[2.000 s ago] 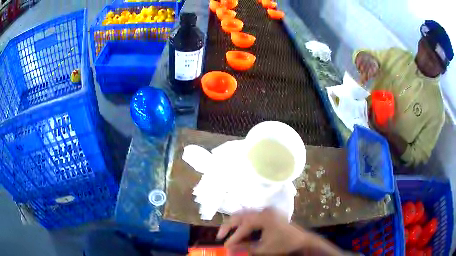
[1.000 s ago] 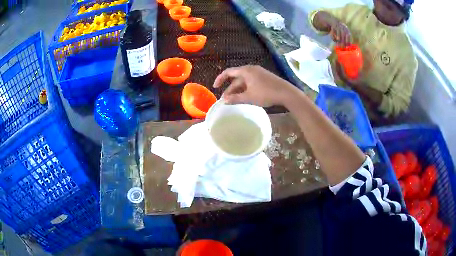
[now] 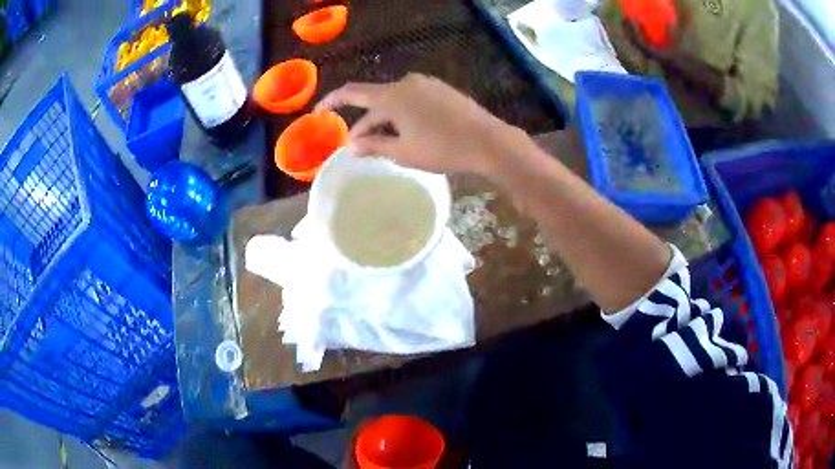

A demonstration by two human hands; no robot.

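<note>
My right hand [image 3: 417,119] reaches over the far rim of a white bowl [image 3: 327,197] of cloudy liquid. Its fingers are apart at the rim of an orange half shell [image 3: 311,147] near the belt's end; whether they grip it is unclear. The bowl sits on a crumpled white cloth [image 3: 403,316] on a brown board [image 3: 522,298]. Small clear inserts [image 3: 476,224] lie right of the bowl. Another orange shell [image 3: 400,444] shows open side up at the bottom edge. My left hand cannot be made out there.
More shells [image 3: 286,85] sit on the dark belt [image 3: 394,46]. A dark bottle [image 3: 212,87] and blue ball [image 3: 181,201] stand left. Blue crates [image 3: 82,302] are at far left. A blue tray [image 3: 636,142] and a crate of shells [image 3: 746,247] are right. A person's sleeve [image 3: 746,55] shows top right.
My right hand rose from the lap area to beyond the bowl, then shifted left in view with the shell there. The lap-side shell shows more fully. The view has tilted down.
</note>
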